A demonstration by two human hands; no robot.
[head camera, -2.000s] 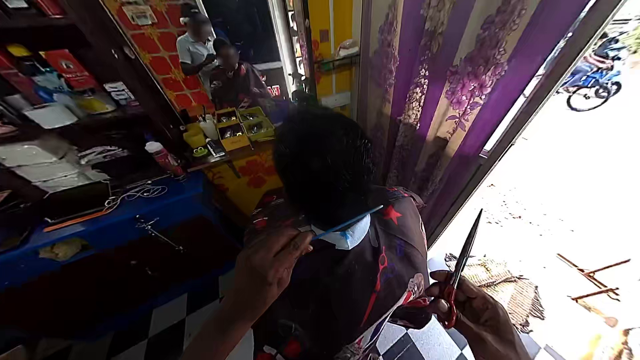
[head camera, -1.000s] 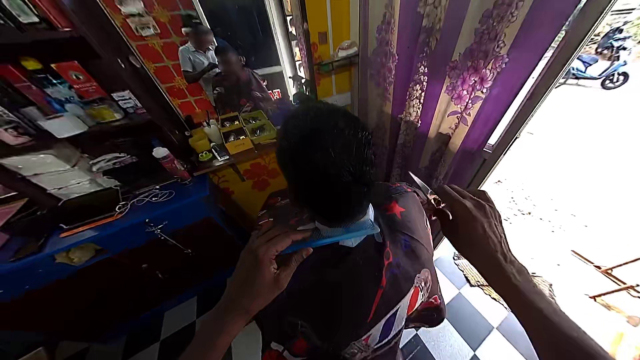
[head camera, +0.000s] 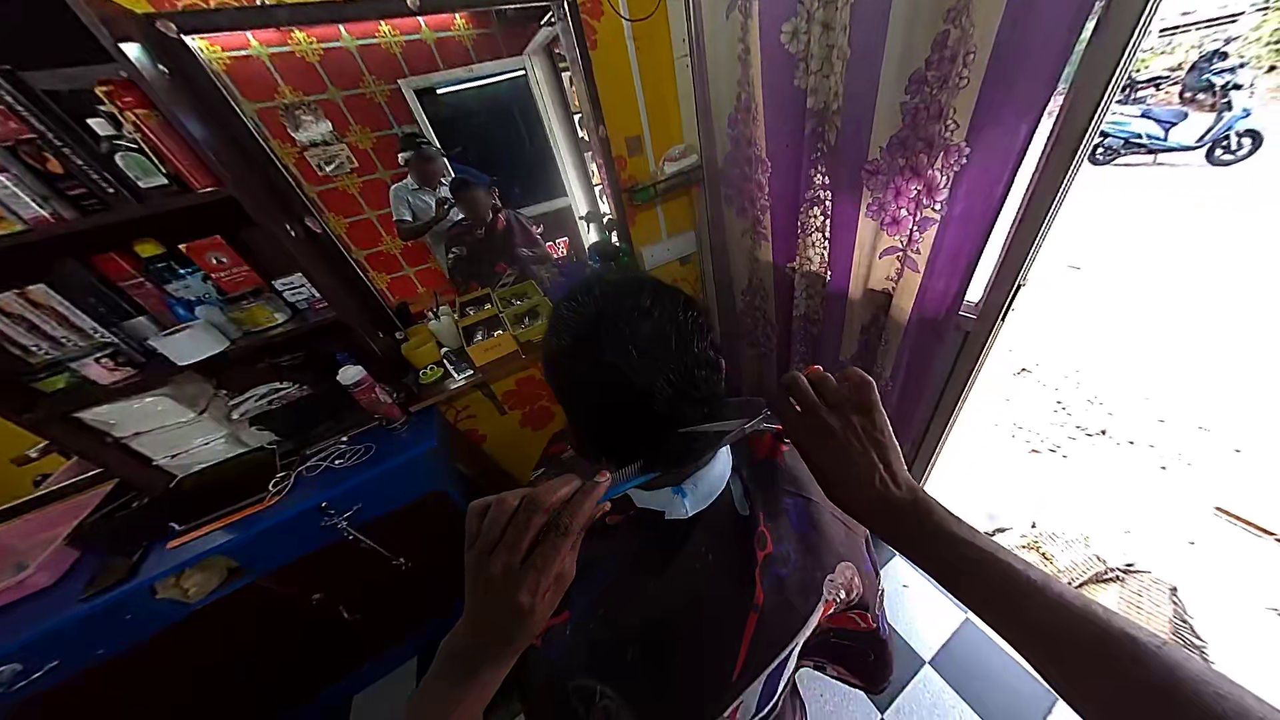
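A seated person's head with short black hair (head camera: 635, 370) is in the middle, seen from behind. A white neck strip (head camera: 690, 488) circles the neck above a dark patterned barber's cape (head camera: 670, 610). My left hand (head camera: 525, 560) grips a blue comb (head camera: 630, 482), whose teeth lie at the hair of the lower nape. My right hand (head camera: 850, 440) holds metal scissors (head camera: 735, 428) at the right side of the head, the blades pointing left across the hair and somewhat apart. The handles are largely hidden by my fingers.
Ahead, a mirror (head camera: 400, 110) hangs above a ledge with a yellow divided box (head camera: 490, 335). Shelves of products (head camera: 190, 345) and a blue counter (head camera: 300, 500) stand at left. A purple floral curtain (head camera: 925, 180) borders the open doorway at right; a scooter (head camera: 1175, 125) is outside.
The scissors have moved from out at the right, beside the shoulder, to the lower hair. The comb, earlier across the neck and collar, is now at the nape hair. The view has come closer.
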